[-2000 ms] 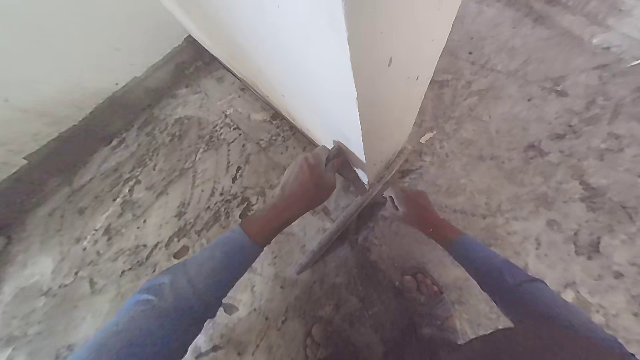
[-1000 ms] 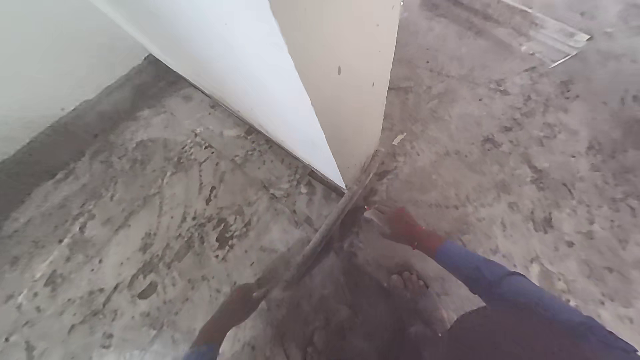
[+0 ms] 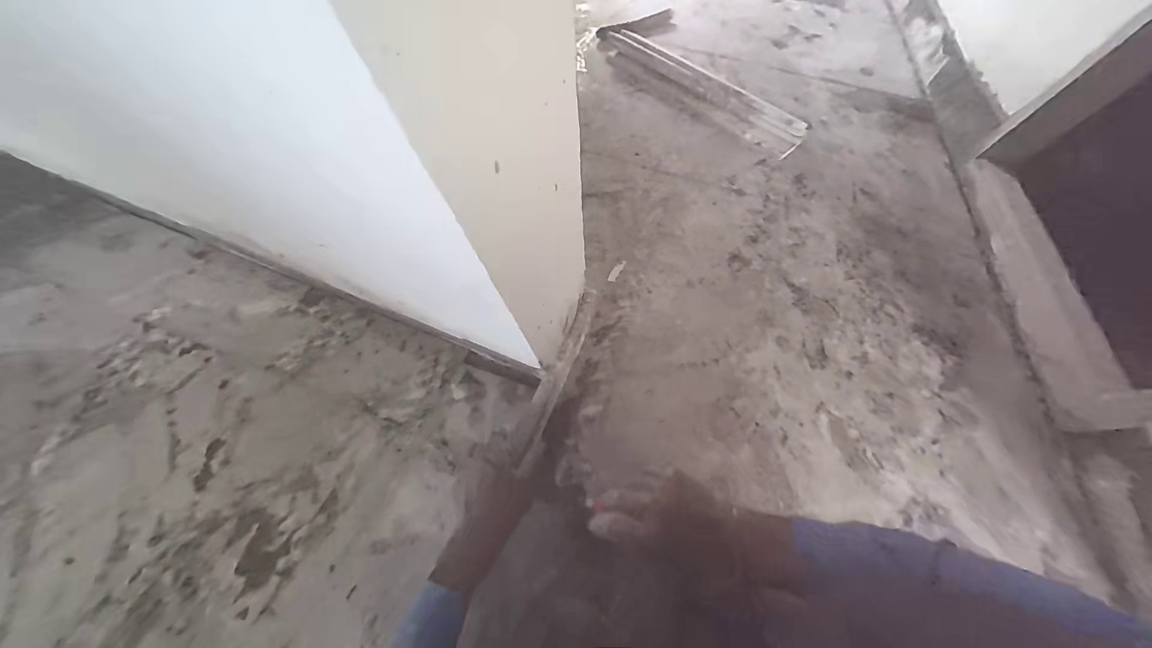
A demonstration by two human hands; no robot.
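Observation:
A long, thin, dusty strip point(image 3: 551, 405) lies against the foot of the wall's end, slanting down toward me past the white corner. My left hand point(image 3: 499, 490) is on the near end of this strip; its fingers are blurred, but they appear closed around it. To the right of the strip, my right hand point(image 3: 652, 508) is low over the floor, also blurred. Whether it holds anything I cannot tell. The white and cream wall end point(image 3: 504, 180) stands just beyond both hands.
The rough concrete floor point(image 3: 720, 360) bears dust and scraps. A long, ridged pale strip point(image 3: 711, 85) lies farther off on the right. A dark doorway with a raised sill point(image 3: 1044, 288) is at the right edge. A low dark edging point(image 3: 342, 301) follows the wall's base on the left.
My left hand has left the tool it held at the wall corner and moved down to the strip's near end. That tool is out of sight now. The view has swung right.

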